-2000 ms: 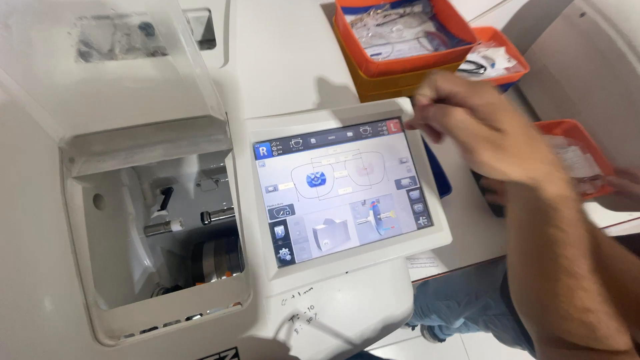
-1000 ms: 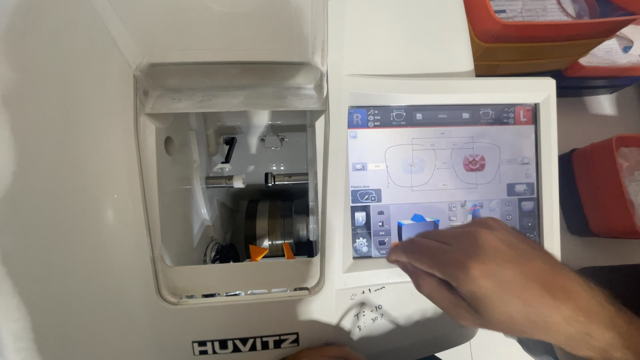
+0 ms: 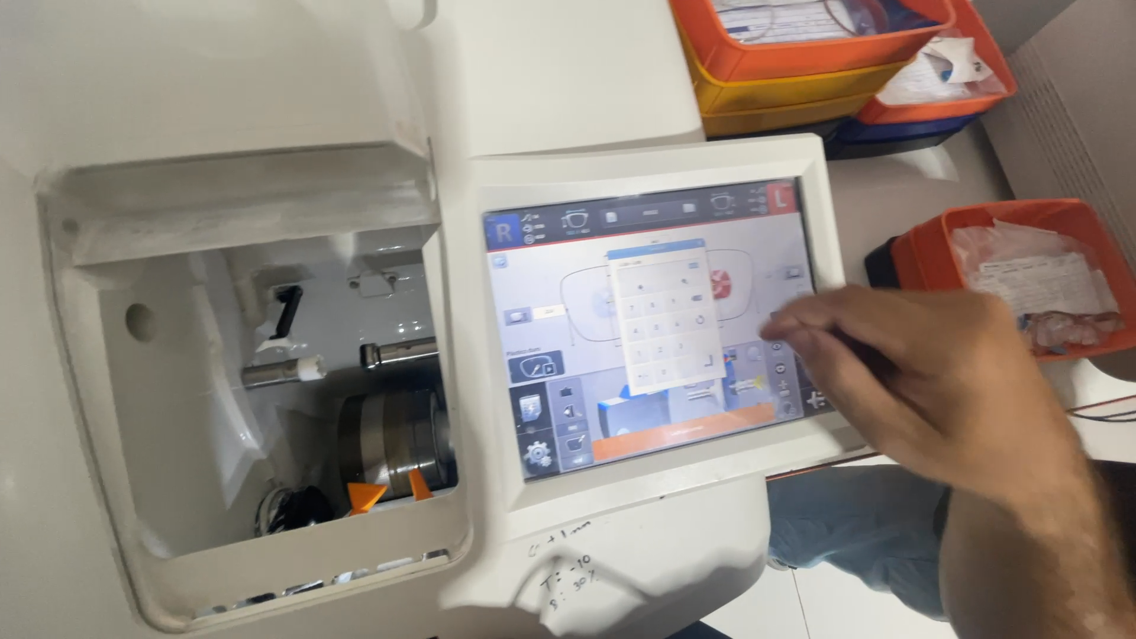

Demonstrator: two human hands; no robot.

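My right hand [image 3: 923,382] is over the right edge of the touchscreen [image 3: 550,399] of a Huvitz lens edger [image 3: 222,98]; thumb and index finger are held close together, and I see nothing between them. Whether a fingertip touches the glass cannot be told. A keypad window [image 3: 670,315] covers the middle of the screen, over two lens outlines. Left of the screen is the edger's chamber, with a grinding wheel [image 3: 386,444], a lens clamp shaft [image 3: 284,371] and orange pieces [image 3: 366,497] inside. My left hand is out of view.
Stacked orange and yellow plastic trays [image 3: 816,62] with papers and bags stand behind the screen. Another orange tray [image 3: 932,240] holding bagged items is at the right. Handwriting marks the machine casing below the screen. A person's clothed leg [image 3: 861,524] shows at the lower right.
A keypad window has opened on the screen, absent one second ago. My right hand has moved from the lower part of the screen to its right edge. The view has shifted and tilted.
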